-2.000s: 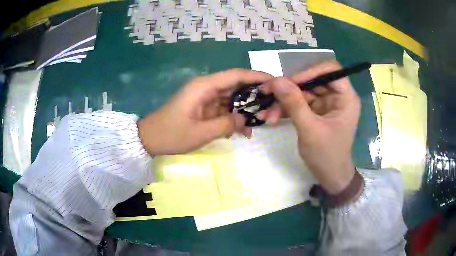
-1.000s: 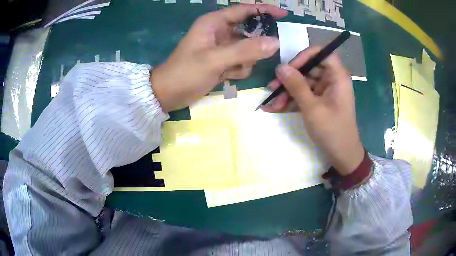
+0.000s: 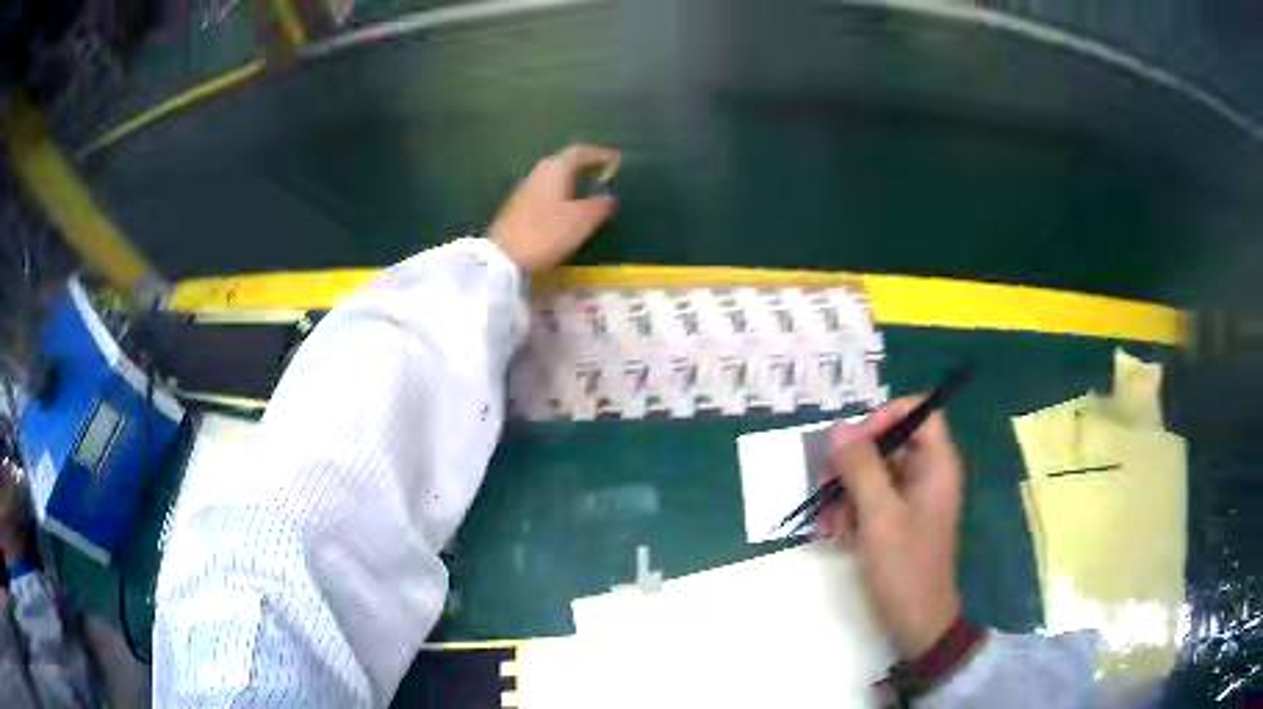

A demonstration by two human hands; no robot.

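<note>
My left hand (image 3: pixel 557 208) is stretched far forward over the dark green belt, past the yellow tape. Its fingers are curled with a gap to the thumb, and nothing shows in it. The round black module is not visible. My right hand (image 3: pixel 900 513) holds the black tweezers (image 3: pixel 900 432), tips pointing down-left over the grey adhesive sheet (image 3: pixel 803 471) on its white backing. A small grey T-shaped piece (image 3: pixel 644 568) stands at the upper edge of the large white sheet (image 3: pixel 720 644). The black adhesive sheet (image 3: pixel 464 679) is cut off by the bottom edge.
The grey-white die-cut sheet (image 3: pixel 706 353) lies along the yellow tape border (image 3: pixel 1025 308). Yellow release paper (image 3: pixel 1108 513) lies at right. A blue box (image 3: pixel 97 423) stands at left, with part of another person's sleeve (image 3: pixel 39 623) below it.
My left hand has moved from near the work sheets forward over the belt, and the module it held is out of sight. My right hand keeps the tweezers. The view has tilted up.
</note>
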